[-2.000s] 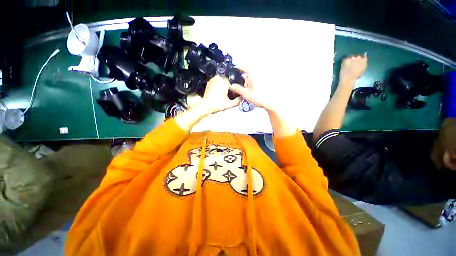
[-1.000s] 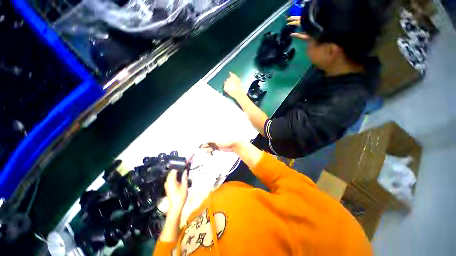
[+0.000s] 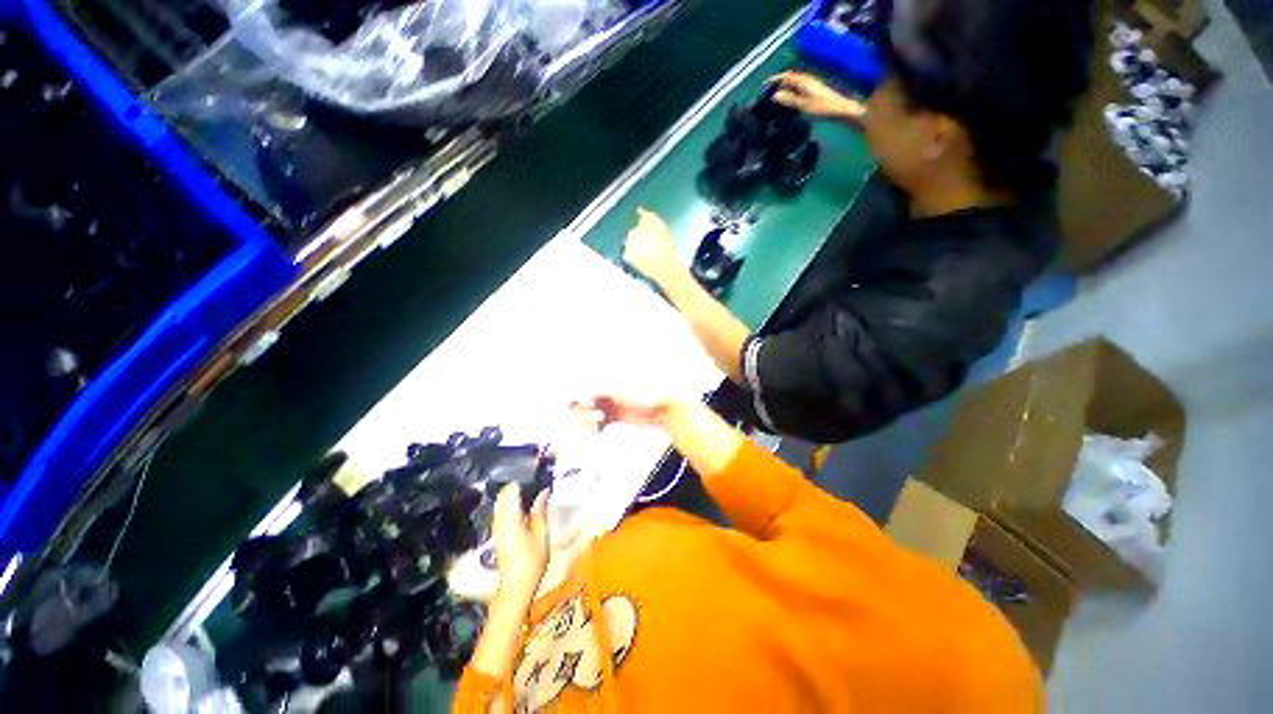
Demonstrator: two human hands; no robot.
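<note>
My left hand [image 3: 521, 540] is at the right edge of the pile of black housings [image 3: 335, 565]. It holds a glossy black lamp housing [image 3: 522, 472] at its fingertips; the housing partly merges with the pile behind it. My right hand [image 3: 637, 413] is over the white work sheet [image 3: 489, 349], to the right of the left hand and apart from it. Its fingers are close together with a small dark spot at the tips; blur hides whether it is a part. Thin pale wires lie between the hands and my body.
A person in black [image 3: 894, 314] sits to the right, one forearm resting at the sheet's edge, beside more black parts [image 3: 761, 151]. A blue bin [image 3: 265, 265] and crumpled clear plastic [image 3: 405, 63] are beyond the dark conveyor [image 3: 461, 237]. A white lamp [image 3: 168, 677] is lower left. Cartons [image 3: 984, 412] stand right.
Since one second ago, my left hand and its housing have shifted slightly right; my right hand has barely moved. The neighbour's far hand has moved nearer the black parts. Earlier, the view was straighter, with my hands together.
</note>
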